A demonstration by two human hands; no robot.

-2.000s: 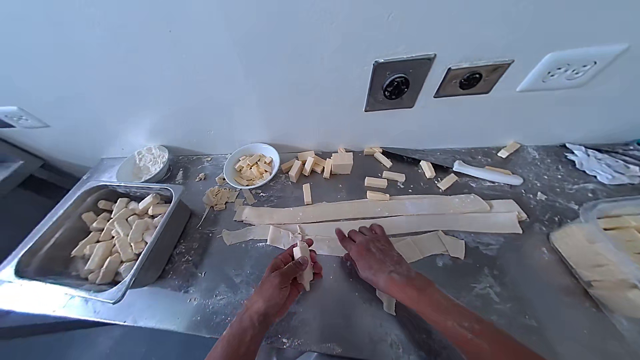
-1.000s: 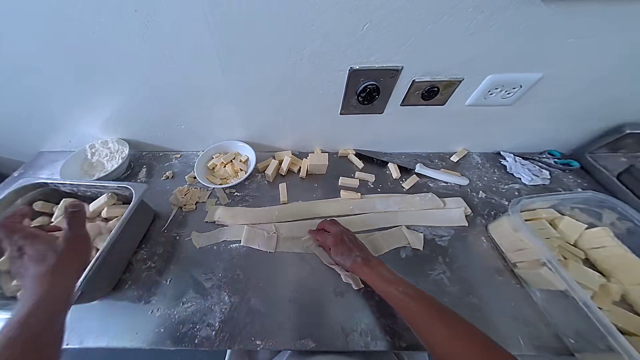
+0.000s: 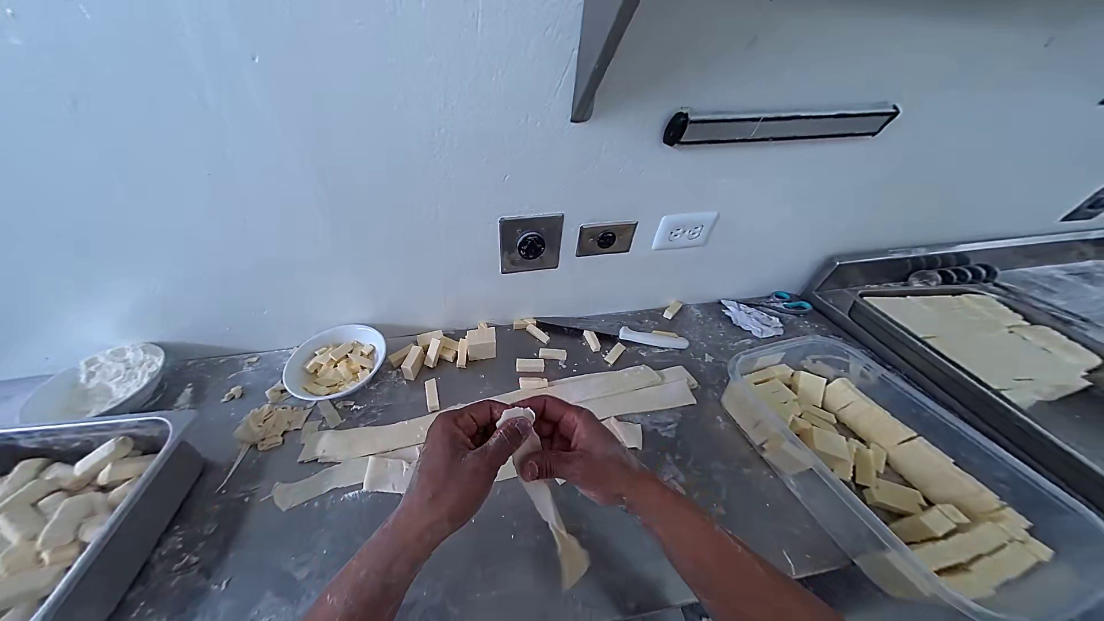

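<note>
Near the middle of the metal counter, my left hand [image 3: 466, 457] and my right hand [image 3: 580, 447] meet, both gripping one end of a dough strip [image 3: 552, 526] whose loose tail hangs down. Whether something is wrapped inside the gripped end is hard to tell. Behind and beneath my hands lie long flat dough strips [image 3: 371, 440]. Cheese sticks [image 3: 433, 395] and a cheese block [image 3: 481, 343] are scattered beyond them. At the left, a metal pan [image 3: 142, 526] holds dough-wrapped pieces [image 3: 73, 517].
A white bowl [image 3: 293, 371] holds small cheese pieces, beside a bowl of flour [image 3: 121, 375]. A white-handled knife [image 3: 653, 338], a crumpled cloth or paper [image 3: 752, 317] and scissors [image 3: 789, 304] lie near the wall. A plastic tub [image 3: 802, 483] of cheese and a tray of dough sheets [image 3: 975, 336] stand right.
My left hand has moved from over the metal pan to meet my right hand. The dough strip in my right hand is now held up between both. The view has shifted right.
</note>
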